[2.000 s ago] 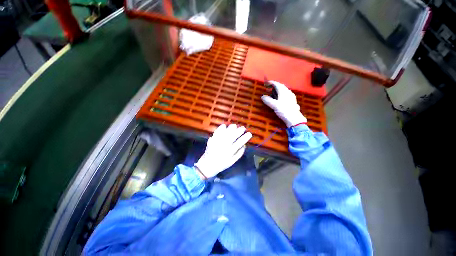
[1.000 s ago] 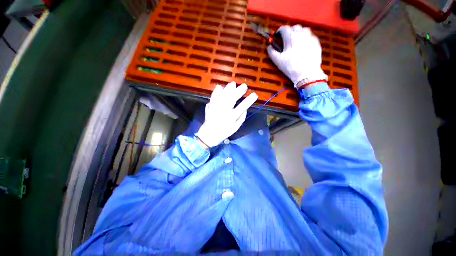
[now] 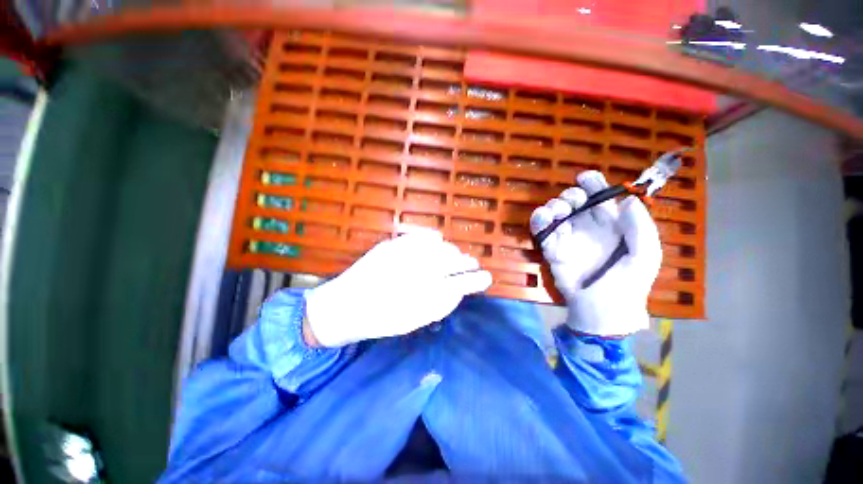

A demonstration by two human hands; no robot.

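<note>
The side cutters [image 3: 610, 196] lie across the upturned palm of my right hand [image 3: 606, 255], in a white glove. Their silver jaws point up and right, and the dark handles are spread apart. My fingers curl around the handles. My left hand [image 3: 393, 288], also in a white glove, is palm down at the near edge of the orange slotted tray [image 3: 378, 180]. Its fingers point right and lie close together. Nothing shows in it, but its underside is hidden.
A flat red mat [image 3: 587, 82] lies at the tray's far right. The orange edge of the clear shield [image 3: 378, 25] crosses the top. Green pieces [image 3: 276, 225] show through slots at left. A green conveyor [image 3: 104, 246] runs along the left; grey floor [image 3: 766, 284] lies right.
My right hand has turned palm up, moved nearer, and the cutters now point right. My left hand has turned and its fingers have come together. The view has shifted, with the shield's edge back in it.
</note>
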